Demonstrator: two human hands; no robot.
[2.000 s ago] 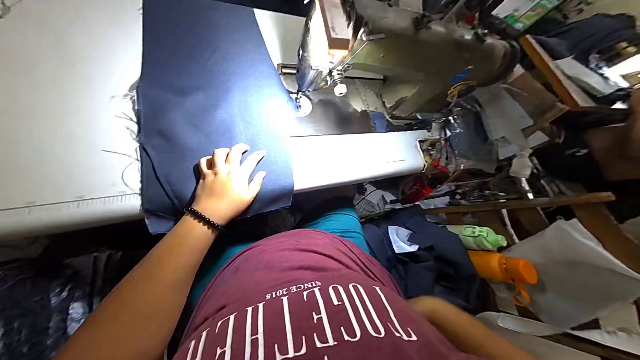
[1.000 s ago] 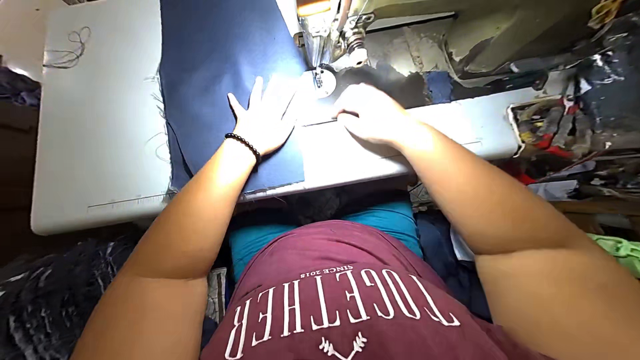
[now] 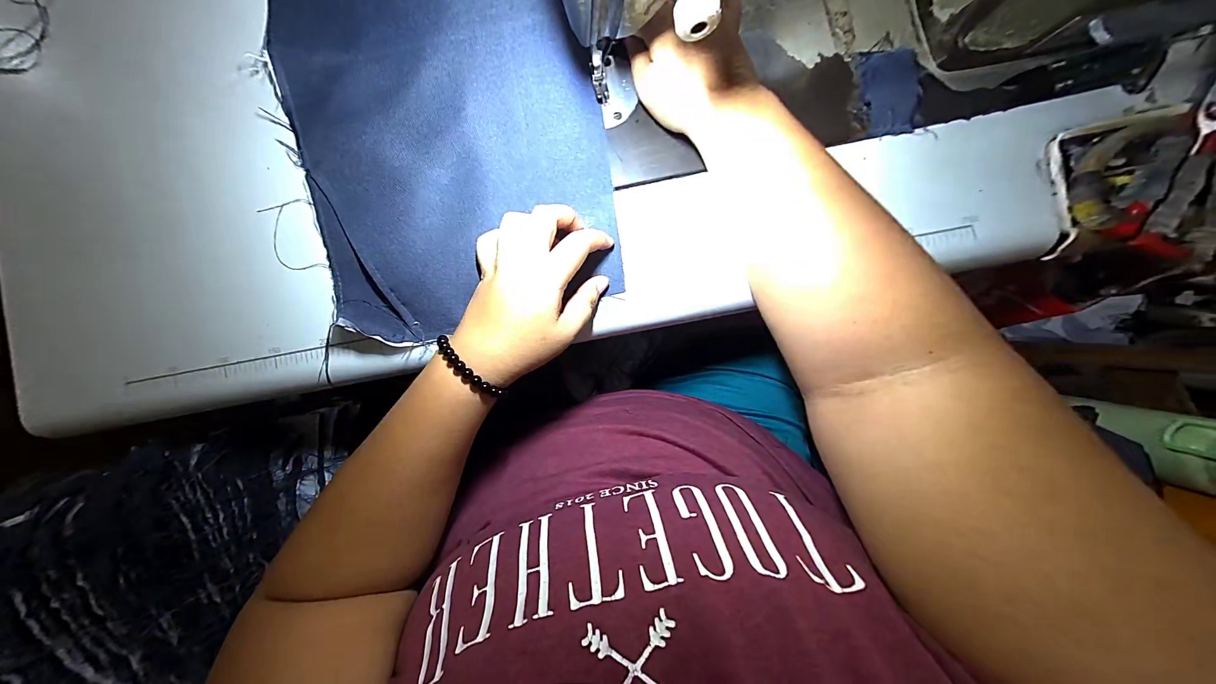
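Navy blue fabric lies flat on the white sewing table, its long right edge alongside the presser foot of a sewing machine. My left hand, with a black bead bracelet at the wrist, rests on the fabric near its lower right corner, fingers bent and thumb at the edge. Just right of the presser foot, my right hand reaches in behind the needle area. Its fingertips are partly hidden by the machine head and washed out by the lamp, so what they touch cannot be told.
Loose threads trail from the fabric's frayed left edge. A blue scrap lies on the machine bed at the right. Beyond the table's right end is a tray of coloured odds and ends. Dark frayed fabric is heaped below left.
Two seconds ago my right hand was low by my lap; it came up beside the needle plate and now reaches farther back. My left hand has moved down from near the presser foot toward the fabric's lower corner.
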